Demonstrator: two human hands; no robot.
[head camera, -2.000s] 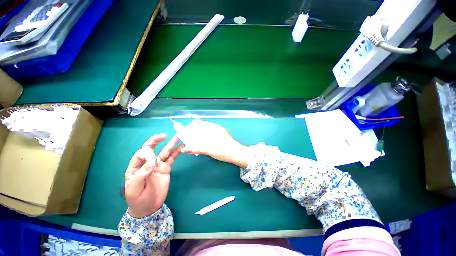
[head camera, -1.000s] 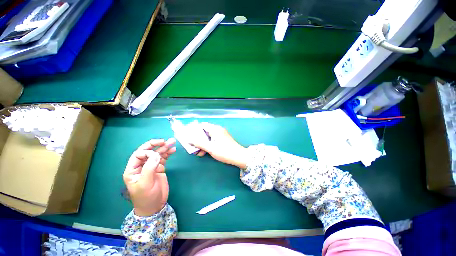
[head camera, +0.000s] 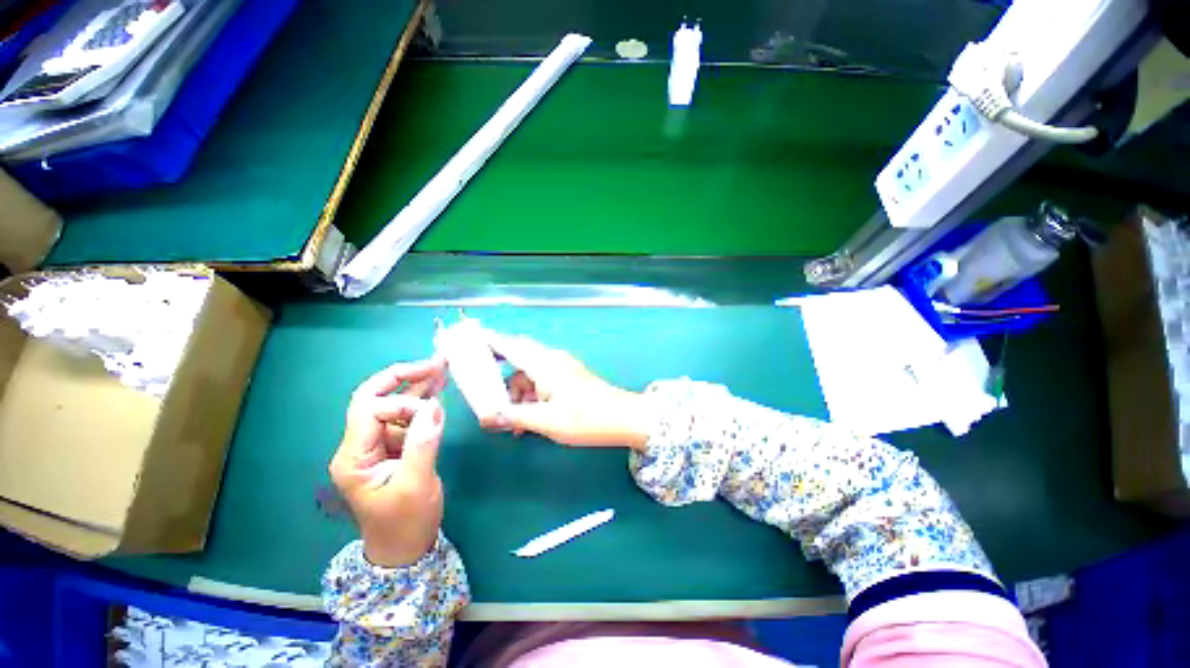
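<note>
My right hand (head camera: 555, 392) holds a white housing (head camera: 475, 372) between thumb and fingers above the green mat. Two thin prongs stick up from the housing's far end. My left hand (head camera: 394, 457) is just left of it, palm up with fingers curled; its fingertips are close to the housing's left side. Whether they touch it, or pinch a small part, I cannot tell. A white slim strip (head camera: 565, 532) lies on the mat near the front edge.
An open carton (head camera: 183, 431) with white parts stands left. A white guide bar (head camera: 463, 163) slants across the green belt (head camera: 626, 170), where a white unit (head camera: 684, 65) stands. Right are white paper (head camera: 868, 352), a bottle (head camera: 998, 261) in a blue tray, a power strip (head camera: 933, 157) and another carton (head camera: 1125, 379).
The white unit on the belt has moved left. My right hand has turned the housing more upright. My left hand's fingers have curled in and stand close to the housing.
</note>
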